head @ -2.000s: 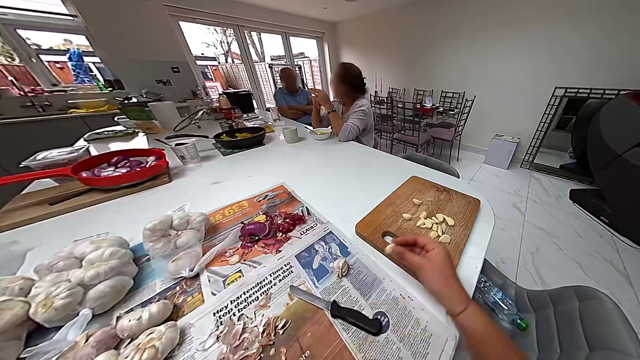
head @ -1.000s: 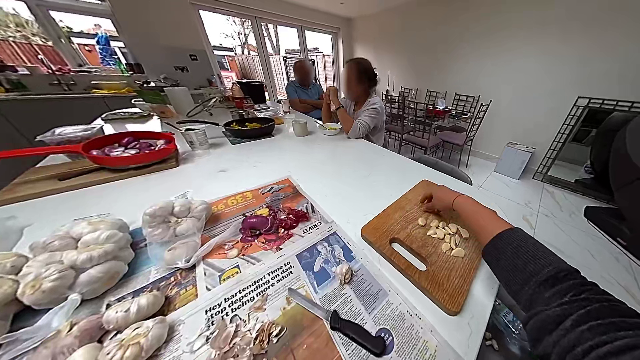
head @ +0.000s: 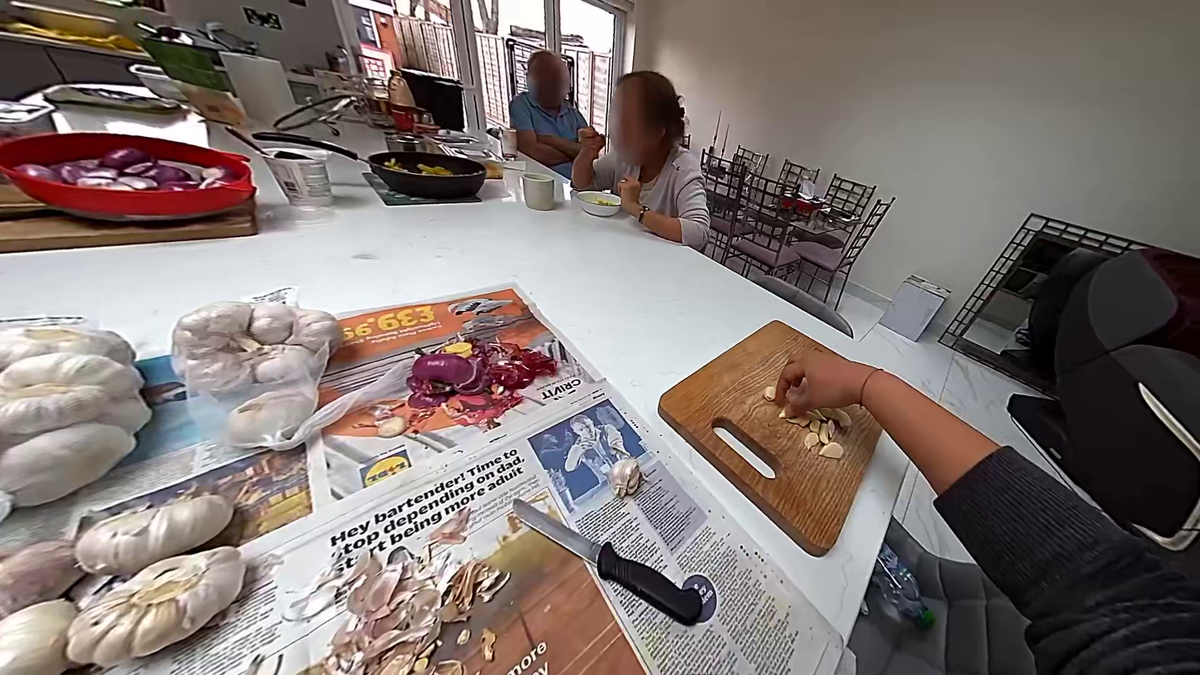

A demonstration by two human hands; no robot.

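Note:
My right hand (head: 823, 382) is over a wooden cutting board (head: 727, 487), its fingertips down at several peeled garlic cloves (head: 820, 427); whether a clove is between the fingers is hidden. My left hand is out of view. A black-handled knife (head: 619, 567) lies on newspaper (head: 750, 600) left of the board. Near its blade are a small piece of a garlic bulb (head: 625, 477) and a heap of garlic skins (head: 398, 600). Red onion skins (head: 478, 375) lie farther back. Whole garlic bulbs (head: 159, 600) cover the left side, some in a clear plastic bag (head: 253, 375).
Behind are a red pan of onions (head: 131, 192), a black frying pan (head: 427, 178), a mug (head: 538, 191) and a bowl (head: 598, 203). Two people sit at the counter's far side. A grey chair (head: 966, 581) holding a plastic bottle (head: 902, 591) stands beside the counter's right edge.
My right hand has gone from the board's near left, by its handle slot, to the cloves on its far right part. The nearer seated person has raised a hand toward the face.

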